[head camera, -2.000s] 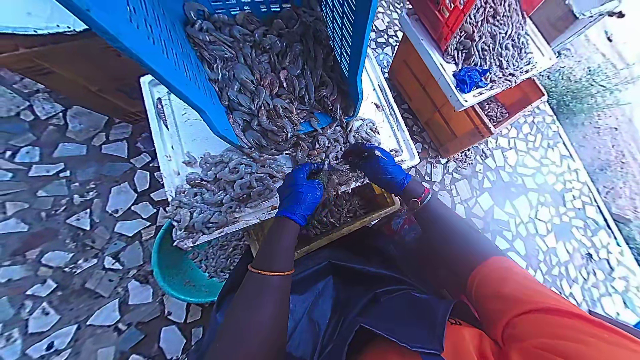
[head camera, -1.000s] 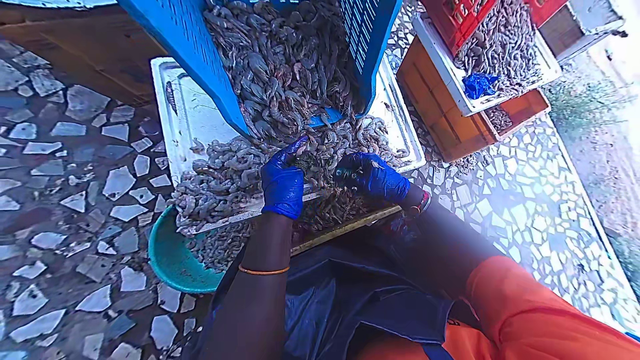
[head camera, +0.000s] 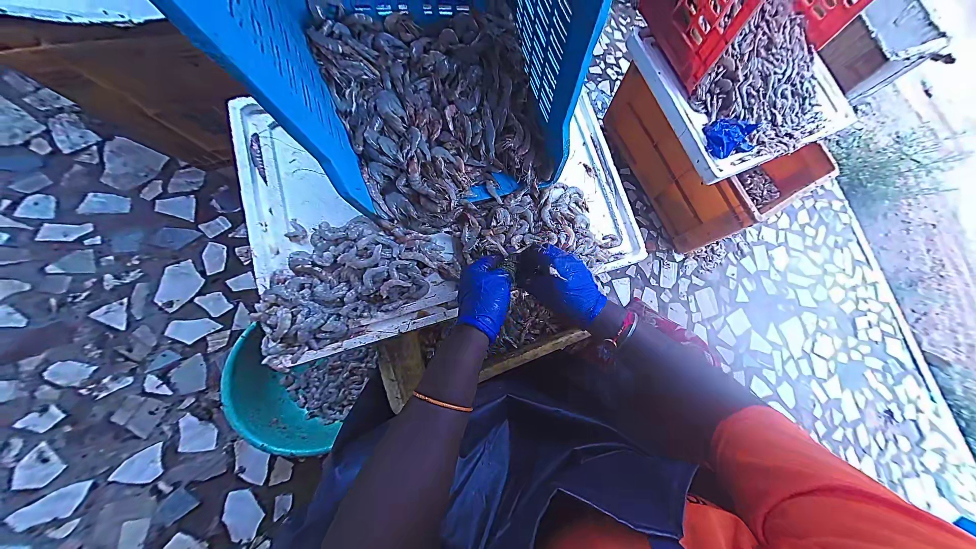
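My left hand (head camera: 486, 297) and my right hand (head camera: 563, 284), both in blue gloves, meet at the front edge of a white tray (head camera: 282, 191). Their fingertips are close together over a small thing, likely a shrimp, too blurred and covered to tell. Behind them a blue plastic crate (head camera: 305, 99) lies tipped, its heap of shrimp (head camera: 435, 99) spilling onto the tray. A pile of paler shrimp (head camera: 351, 267) lies left of my hands. Below my hands is a wooden-edged box (head camera: 526, 357) with shrimp or shrimp waste in it.
A green basin (head camera: 267, 412) holding small pieces stands on the stone-mosaic floor at lower left. At upper right, a red crate (head camera: 690, 38) and a white tray (head camera: 831, 114) of shrimp sit over an orange crate (head camera: 663, 168). A brown box (head camera: 122, 84) stands at upper left.
My left hand has come down from the shrimp by the crate's mouth to the tray's front edge, close beside my right hand.
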